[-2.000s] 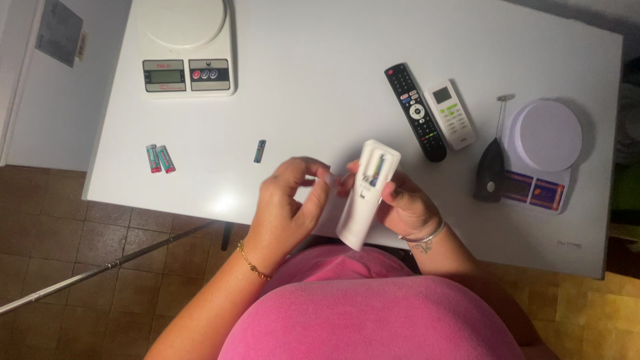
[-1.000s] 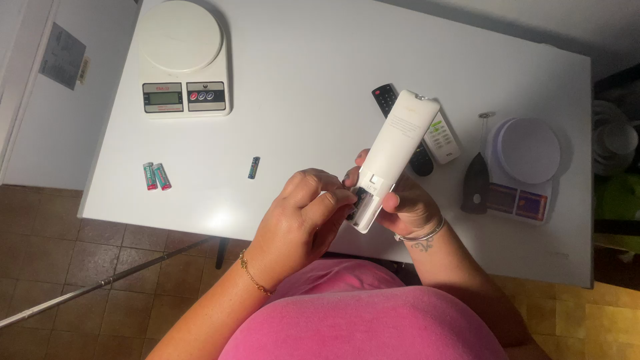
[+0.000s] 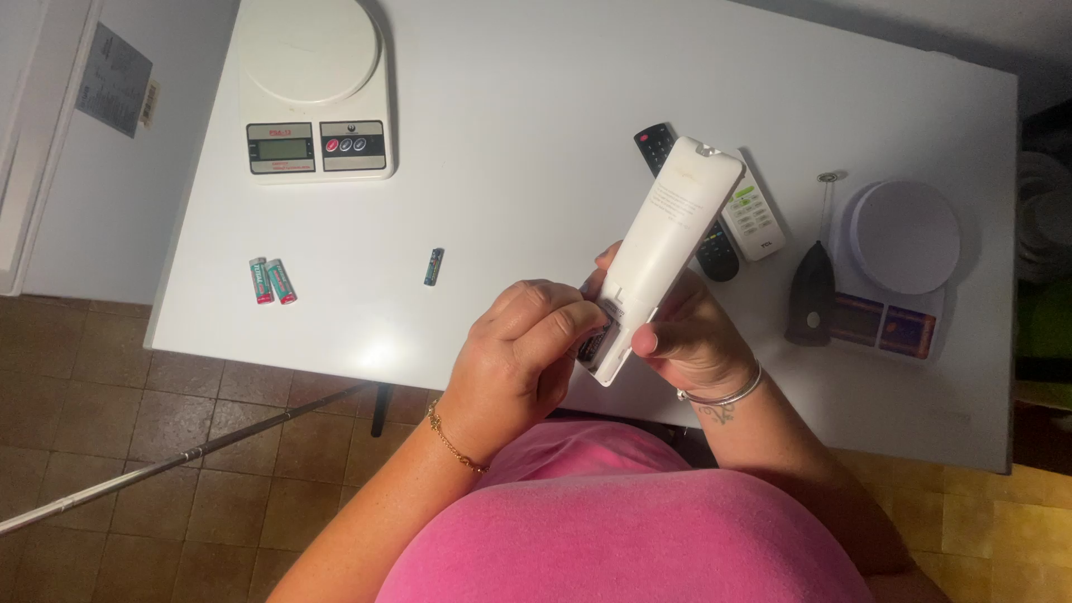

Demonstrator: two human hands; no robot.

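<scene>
A white remote control, back side up and tilted, is held over the table's front edge by my right hand, its thumb on the lower right side. The battery compartment at its lower end is uncovered, with a dark battery partly visible. My left hand has its fingertips at that compartment, pinching or pressing the battery; the fingers hide which. One small AAA-type battery lies on the table to the left of my left hand. Farther left lie two green and red batteries, side by side.
On the white table are a kitchen scale at back left, a black remote and a white remote behind the held one, and a dark milk frother beside a second scale. A metal pole slants below the table.
Two seconds ago the remote's compartment end pointed away from me; it has been turned so that this end points toward me. My left fingers, then apart from the remote, have moved onto the compartment.
</scene>
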